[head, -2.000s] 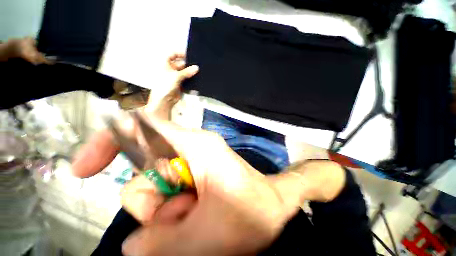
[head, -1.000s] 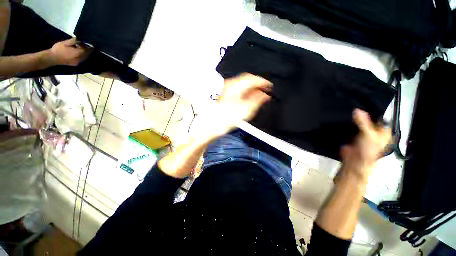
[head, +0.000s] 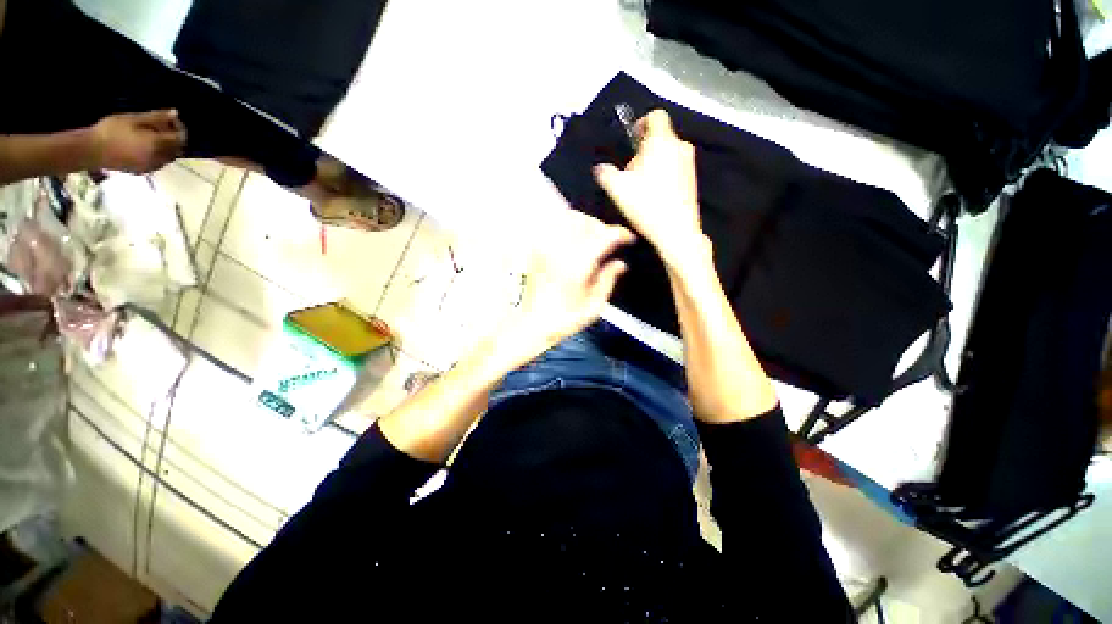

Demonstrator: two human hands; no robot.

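Observation:
A black garment (head: 805, 256) lies folded on the white table in front of me, a small dark loop at its far left corner. My right hand (head: 665, 183) is over its left part, fingers curled beside a small greyish patch (head: 627, 118); whether that is a label or a blade is unclear. My left hand (head: 567, 274) is at the garment's near left edge, washed out by glare and blurred, with fingertips over the cloth. Whether either hand grips anything is hidden. A black hanger (head: 941, 329) shows at the garment's right end.
Black garments (head: 854, 73) are piled at the far side; another stack (head: 1037, 341) with hanger hooks (head: 969, 567) is at the right. A person's hand (head: 140, 140) is near a black garment (head: 278, 55) at upper left. A green-and-white carton (head: 320, 363) and bagged items (head: 134, 262) are left below.
My right hand has moved left from the garment's right end to its far left part. My left hand has drawn back a little towards me. The garment's right end now lies lower.

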